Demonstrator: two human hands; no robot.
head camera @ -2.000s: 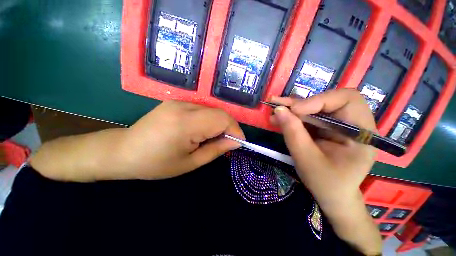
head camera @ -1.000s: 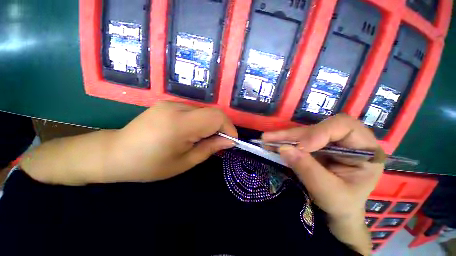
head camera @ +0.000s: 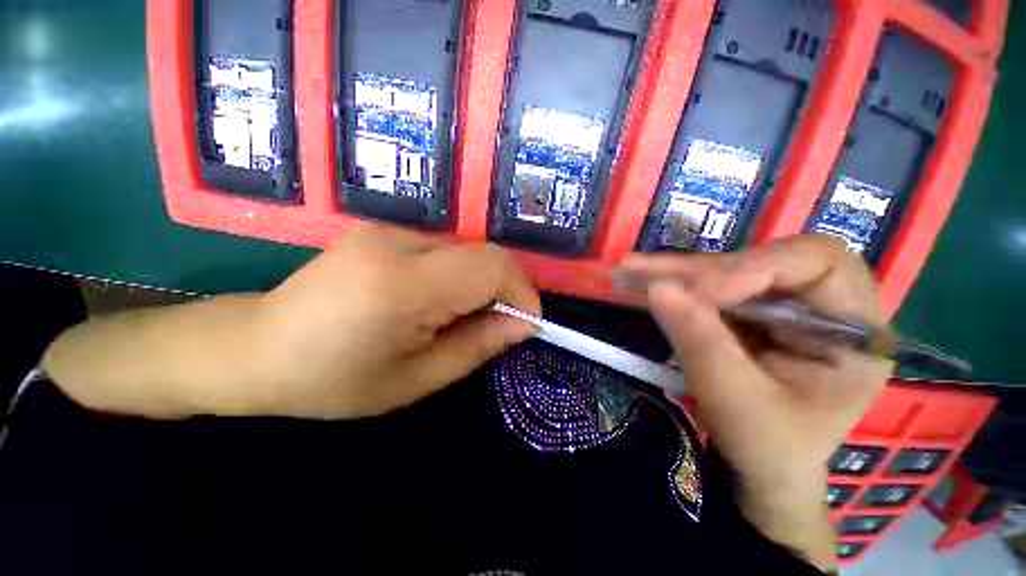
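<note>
My left hand (head camera: 422, 321) pinches a narrow white label strip (head camera: 608, 353), seen nearly edge-on, just below the near edge of the red foam phone tray (head camera: 264, 216). My right hand (head camera: 765, 349) holds the dark pen-like tweezers (head camera: 827, 324), which are blurred. Their tips are near the tray's front edge, and I cannot tell if they carry a label. Five open-backed phones, such as the middle one (head camera: 563, 84), lie in the tray's near row, with shiny silver holders and blue circuit board showing. My right hand partly covers the tray's lower right.
The glossy green bench top (head camera: 79, 169) shows left and right of the tray. Another red tray with dark phones (head camera: 900, 433) sits below the bench at the right. My dark beaded top is under my hands. Part of the tray's far row shows at the upper right.
The tray and phones have shifted left in view. My right hand moved down to the strip, then back up and right, away from it. My left hand keeps its grip on the strip.
</note>
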